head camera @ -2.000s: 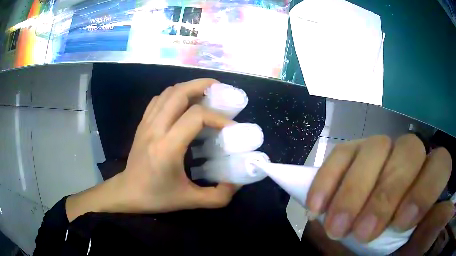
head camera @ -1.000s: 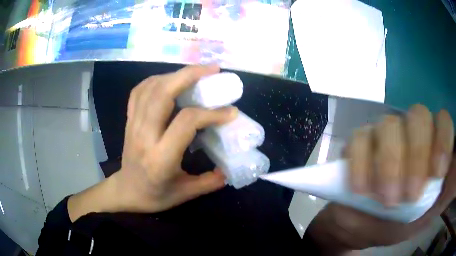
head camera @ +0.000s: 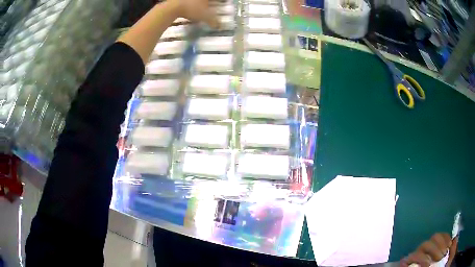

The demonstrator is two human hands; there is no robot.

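A clear blister tray [head camera: 234,183] lies in front of me with rows of white plastic housings [head camera: 208,135] in its pockets. My left hand [head camera: 195,9] is blurred at the top edge, over the far end of the tray. Whether it holds a housing cannot be told. My right hand [head camera: 431,251] is small and cut off at the lower right corner. It is closed around the white squeeze cone [head camera: 455,225], whose tip points up.
A white paper sheet [head camera: 359,219] lies on the green mat [head camera: 364,125]. Scissors [head camera: 403,83] with yellow-and-grey handles and a whitish roll or tub [head camera: 347,16] are at the back right. Stacked clear trays [head camera: 47,68] stand at the left. Shiny printed sheets [head camera: 260,224] lie under the tray.
The view has shifted up onto the bench. My left hand has moved from over my lap to the tray's far end. The three housings it held are no longer visible in it. My right hand still holds the cone.
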